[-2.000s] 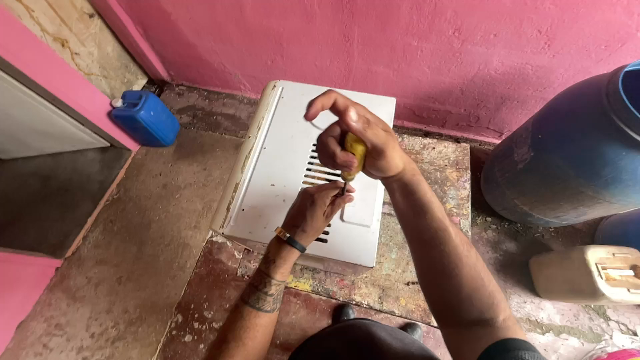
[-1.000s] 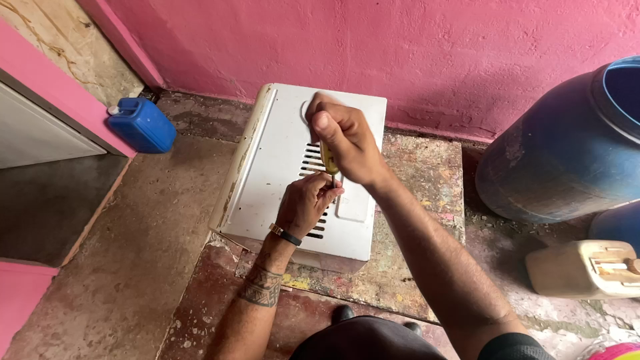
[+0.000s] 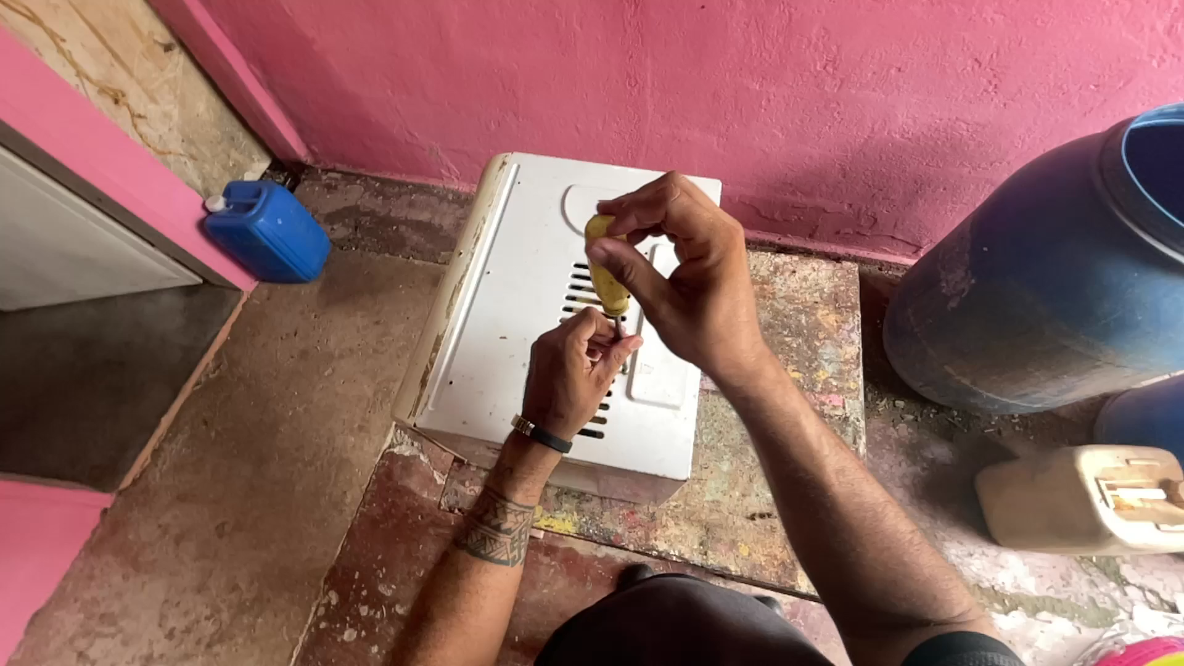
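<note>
A white sheet-metal appliance housing (image 3: 499, 342) with a row of dark vent slots lies on a paint-stained board (image 3: 805, 333). My right hand (image 3: 694, 268) grips a screwdriver by its yellow handle (image 3: 608, 277), thumb and fingers around the upper part. The screwdriver stands nearly upright above the slots, its shaft pointing down. Around the lower shaft are the thumb and fingers of my left hand (image 3: 573, 370), low over the vent slots. The tip of the screwdriver is hidden by those fingers, so what it touches cannot be seen.
Behind the housing rises a pink wall (image 3: 592, 83). A blue jerrycan (image 3: 268, 231) stands at the left by the door frame. To the right are a large blue plastic drum (image 3: 1027, 277), part of another blue container (image 3: 1147, 416) and a beige jerrycan (image 3: 1036, 499).
My right hand has shifted its hold on the screwdriver handle, and more of the yellow handle shows than one second ago. My left hand remains at the shaft.
</note>
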